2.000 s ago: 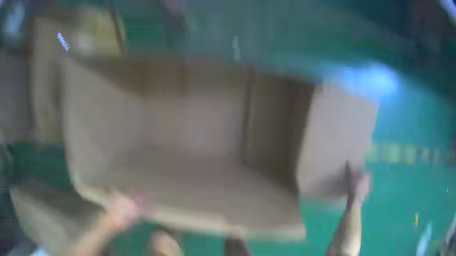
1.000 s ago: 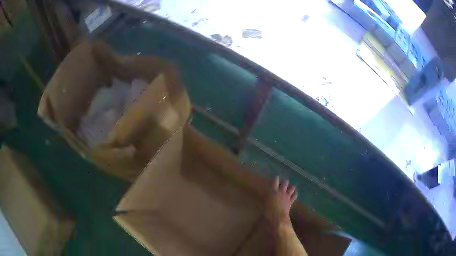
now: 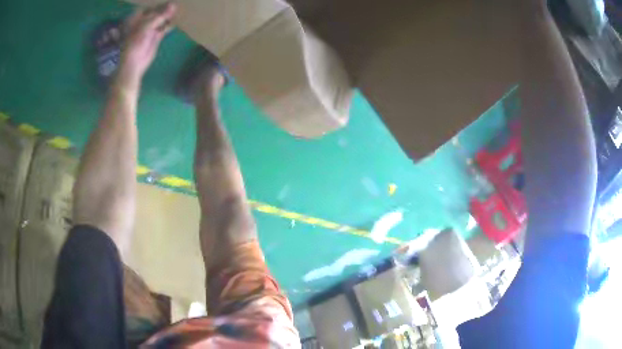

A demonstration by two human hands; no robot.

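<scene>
A large brown corrugated carton [image 3: 436,75] fills the top centre and right, tilted, its upper part cut off by the picture's edge. A bent carton flap [image 3: 279,82] hangs from it over the green floor. My left hand [image 3: 149,34] is at the top left, its fingertips at the carton's edge; whether they grip it cannot be made out. My right forearm reaches up along the right side in front of the carton, and the right hand is out of the picture.
My legs and feet are below the carton. Brown cartons [image 3: 41,198] stand at the left. A yellow line [image 3: 300,217] crosses the green floor [image 3: 286,177] with white scraps [image 3: 341,264]. Red plastic objects [image 3: 498,215] lie at the right; more cartons [image 3: 385,300] stand at the bottom.
The view has swung away from the white table and the bag-lined carton to the floor and my legs. The large carton now shows at the top, and my left hand has come into view.
</scene>
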